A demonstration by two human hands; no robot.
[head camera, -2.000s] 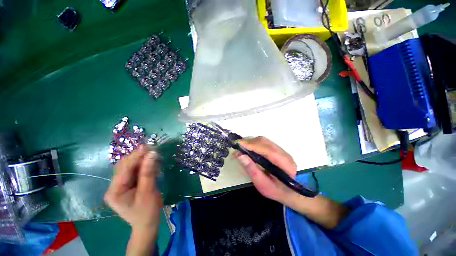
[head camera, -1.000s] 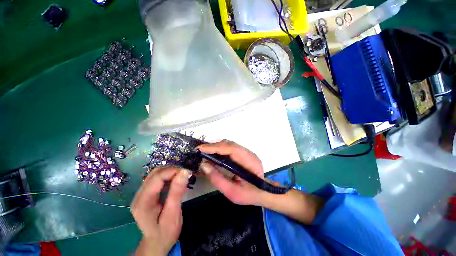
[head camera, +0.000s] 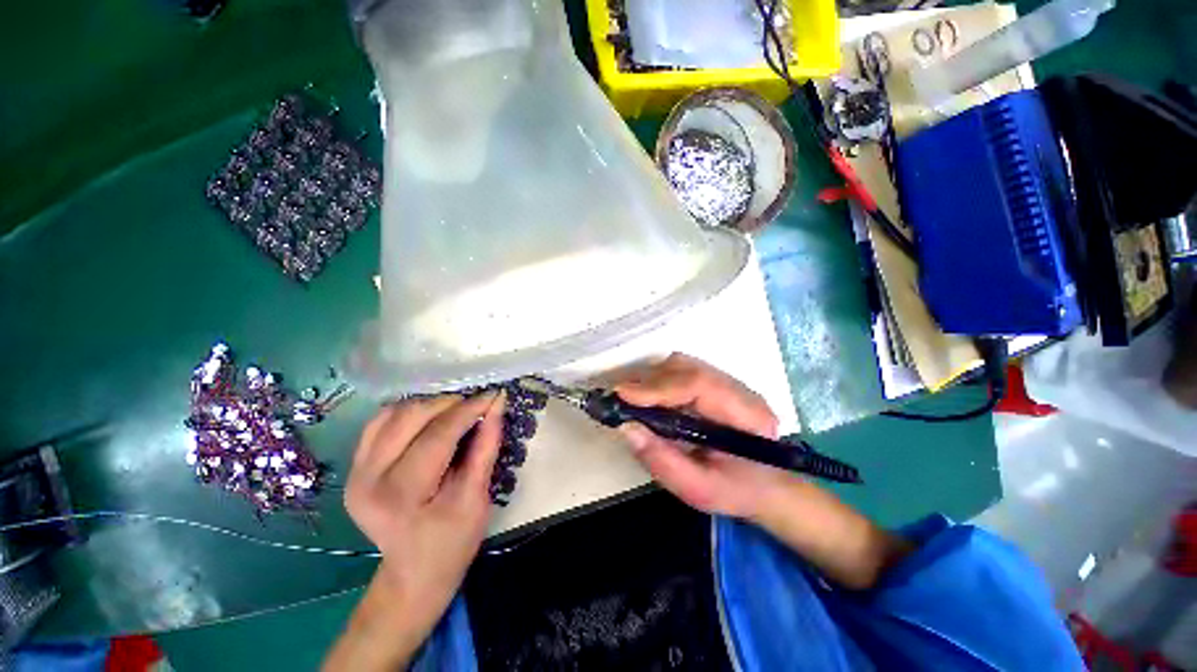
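Observation:
My right hand [head camera: 696,433] holds the soldering iron [head camera: 709,433] by its black handle, its thin tip pointing left at the upper part of the PCB panel [head camera: 515,446]. My left hand [head camera: 427,479] lies over the left part of the panel with thumb and fingertips together near the tip. What its fingertips pinch is too small to tell. The panel lies on the white work sheet [head camera: 591,462], partly hidden by the hand and the hood rim. Solder wire [head camera: 197,524] runs from the left edge to beneath my left hand.
The fume extraction hood [head camera: 525,210] hangs over the sheet. Wired components [head camera: 250,440] lie piled left. A spare PCB panel [head camera: 297,187] lies beyond them. Behind are the tip-cleaning tin [head camera: 768,145] and yellow parts bin [head camera: 820,46]. The blue soldering station [head camera: 985,217] and red-handled tool [head camera: 847,181] are right.
My left hand has moved from beside the component pile onto the panel. The iron's tip has shifted to the panel's upper edge. The camera view has shifted too.

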